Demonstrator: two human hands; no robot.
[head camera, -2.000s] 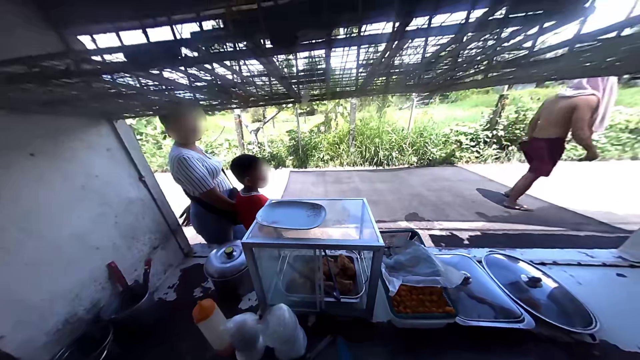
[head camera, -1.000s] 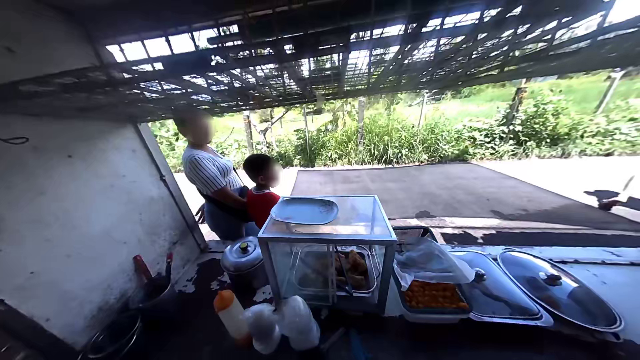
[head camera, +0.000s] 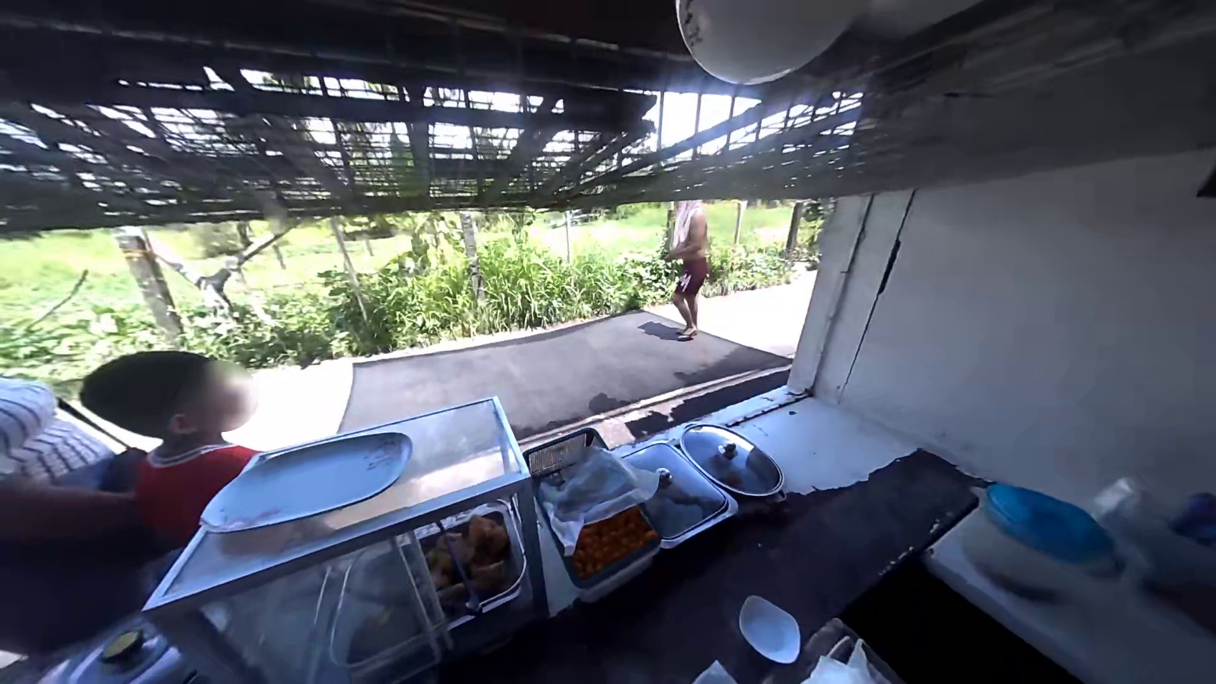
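Observation:
Neither my left hand nor my right hand shows in the head view. A glass display case (head camera: 518, 472) stands at the lower left, with an oval plate (head camera: 309, 480) on its top and a tray of browned food pieces (head camera: 486, 556) inside. Right of it, a container of small orange food pieces (head camera: 613, 541) lies partly under a clear plastic bag (head camera: 597, 483). Beyond are a lidded rectangular tray (head camera: 679, 499) and an oval pan with a glass lid (head camera: 731, 460). A small white dish or scoop (head camera: 769, 628) rests on the dark counter.
Two people stand at the left, one in a red shirt (head camera: 185, 484). Another person (head camera: 691, 271) is on the road outside. A slatted blind (head camera: 380, 142) hangs overhead. At the right are a white wall (head camera: 1045, 313) and a container with a blue lid (head camera: 1050, 522).
The view has swung right and closer to the display case. The shirtless person, at the right edge two seconds ago, now stands on the road farther away.

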